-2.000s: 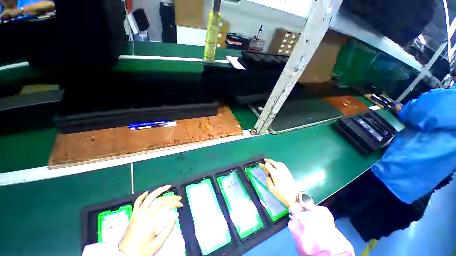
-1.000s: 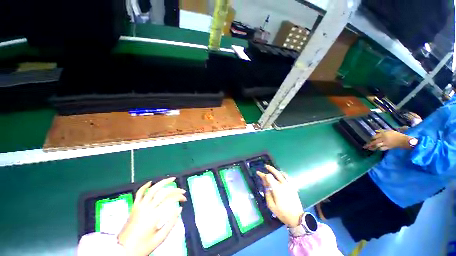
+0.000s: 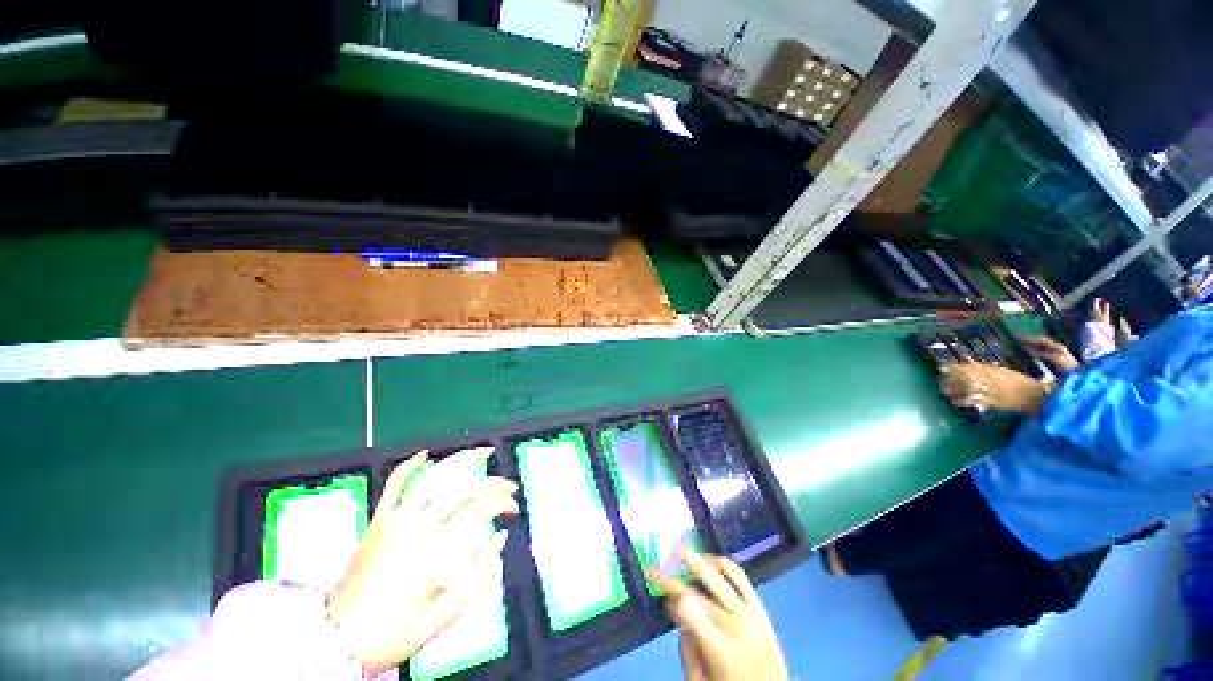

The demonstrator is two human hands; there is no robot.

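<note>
A long black phone tray (image 3: 523, 615) lies on the green bench with several smartphones in side-by-side slots. The leftmost phones and the middle phone (image 3: 569, 532) show white screens with green borders. The fourth phone (image 3: 647, 486) has a paler grey-violet screen with a green border. The rightmost phone (image 3: 728, 482) shows a dark screen with small text. My left hand (image 3: 423, 559) lies over the second phone, fingers spread, holding nothing. My right hand (image 3: 718, 615) is at the lower end of the fourth phone, fingertips on or just above its screen, holding nothing visible.
Behind the tray, a brown board (image 3: 399, 299) bears blue pens (image 3: 428, 260) and stacked black trays (image 3: 386, 229). A scuffed white post (image 3: 865, 153) rises right of it. At the right, a person in a blue smock (image 3: 1104, 432) handles another black tray (image 3: 978, 349).
My right hand has moved left and down from the rightmost phone to the fourth. The rightmost screen went from bordered to dark with text. My left hand stays over the second phone.
</note>
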